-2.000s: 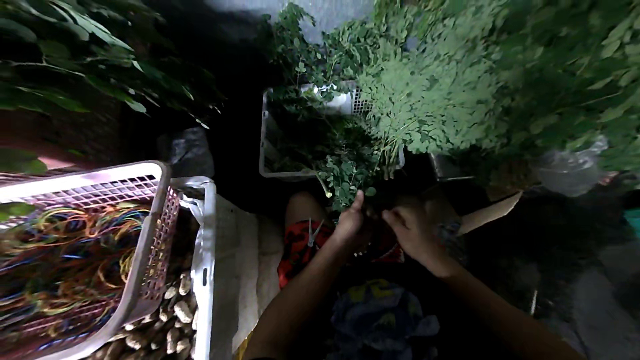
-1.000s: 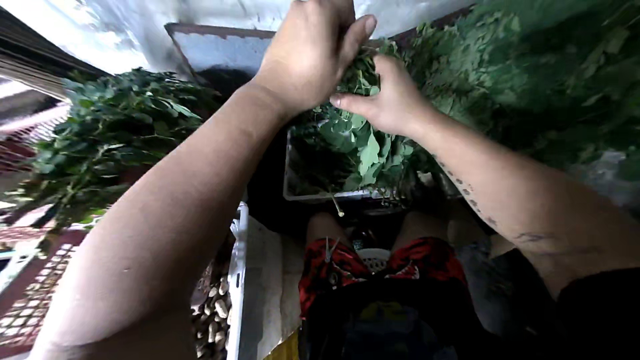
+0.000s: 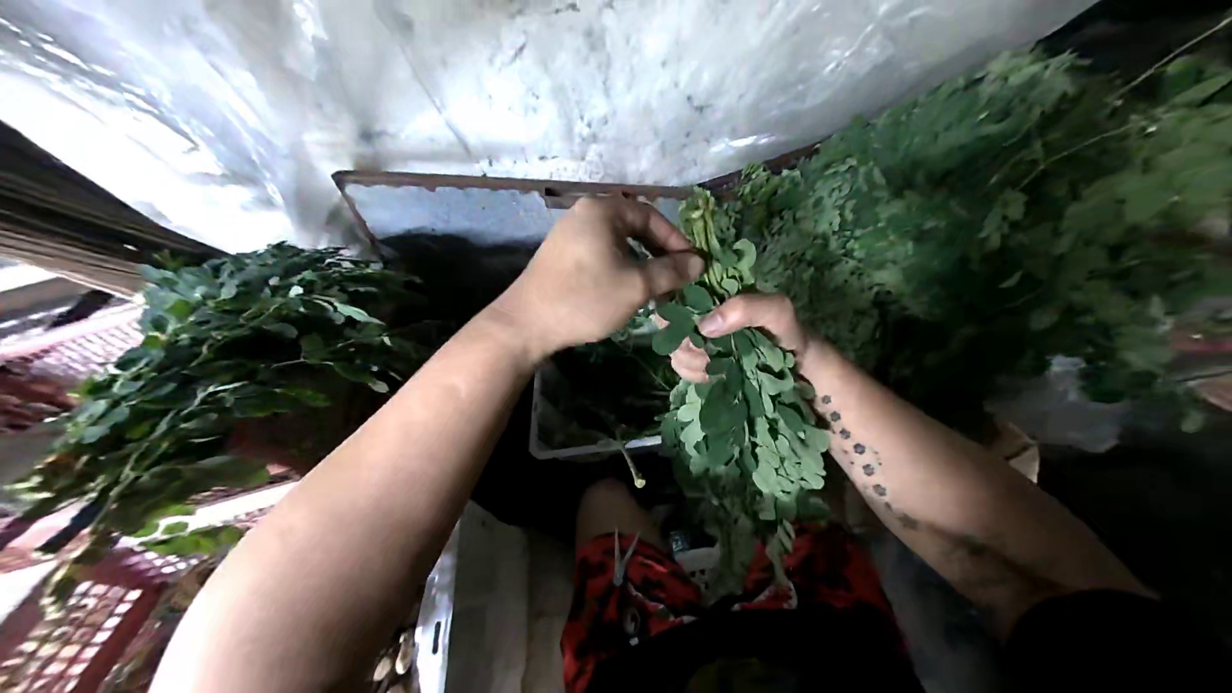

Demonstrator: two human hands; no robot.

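Note:
A bunch of leafy green stems [image 3: 741, 414] hangs leaves-down in front of me, its stem ends gathered at the top. My right hand [image 3: 751, 332] is closed around the bunch just below those ends, thumb across the front. My left hand [image 3: 616, 265] pinches at the stems from the left with thumb and index finger; whether a tie is between them is too small to tell. Behind and below the hands is a white plastic crate [image 3: 577, 450] with dark greenery inside and one cut stem [image 3: 630, 467] sticking out over its near edge.
A leafy pile [image 3: 231, 356] lies at left above a red plastic crate [image 3: 77, 626]. More feathery greens [image 3: 924, 231] fill the right. A plastic sheet [image 3: 577, 87] hangs behind a metal-edged panel [image 3: 452, 207]. A white crate's rim [image 3: 438, 616] stands by my leg.
Two seconds ago both hands were low, over my lap near the crate's front edge. Now they are raised with the bunch hanging in view. The view has shifted strongly.

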